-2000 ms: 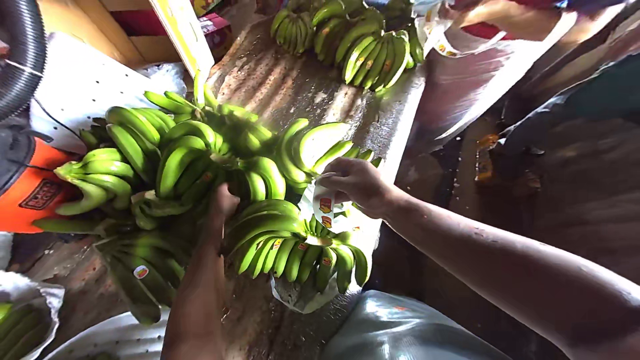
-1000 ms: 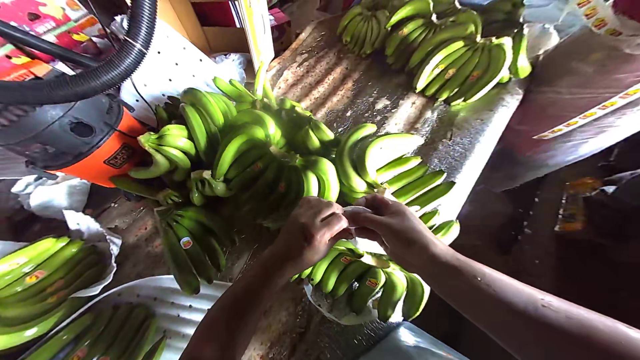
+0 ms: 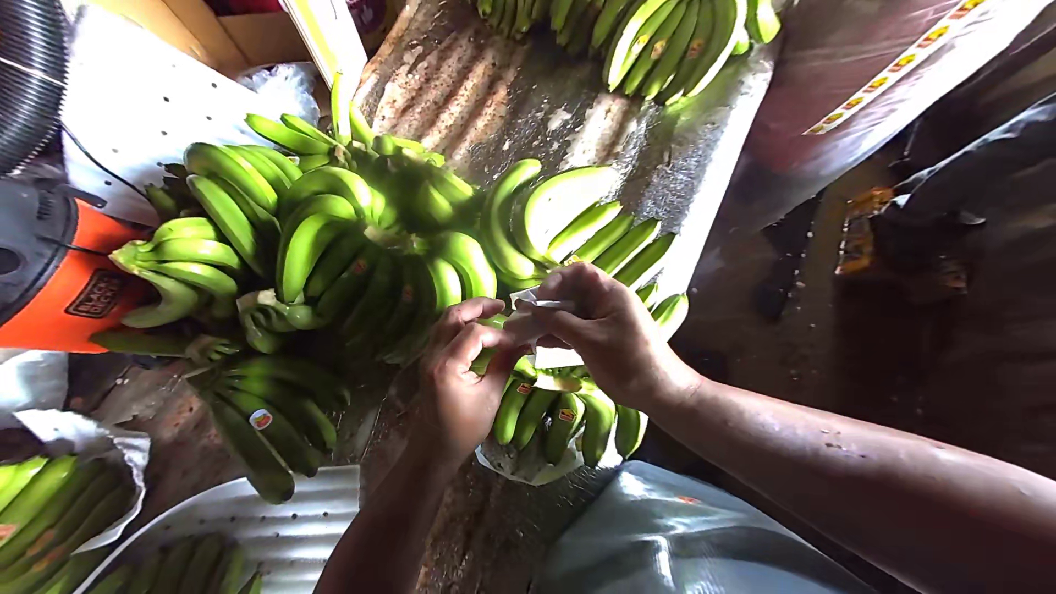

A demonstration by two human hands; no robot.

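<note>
My right hand (image 3: 606, 334) pinches a small white paper strip (image 3: 557, 356) between thumb and fingers. My left hand (image 3: 466, 375) meets it at the strip, its fingertips together there; whether they grip the paper I cannot tell. Just below both hands lies a hand of green bananas (image 3: 565, 417) with small stickers, resting on clear plastic (image 3: 528, 464). Another green bunch (image 3: 577, 223) is right behind my hands. To the left is a heap of green banana hands (image 3: 322, 231), one fruit bearing a round sticker (image 3: 261, 419).
A worn, wet tabletop (image 3: 462, 91) holds more bananas (image 3: 685, 41) at the far end. An orange and black Black+Decker vacuum (image 3: 66, 272) stands left. White crates of bananas (image 3: 289, 516) are at lower left, a printed plastic sheet (image 3: 833, 74) at upper right.
Two seconds ago my left hand was at the banana heap, apart from my right; one second ago the two hands had come together, and they remain so. The view has shifted.
</note>
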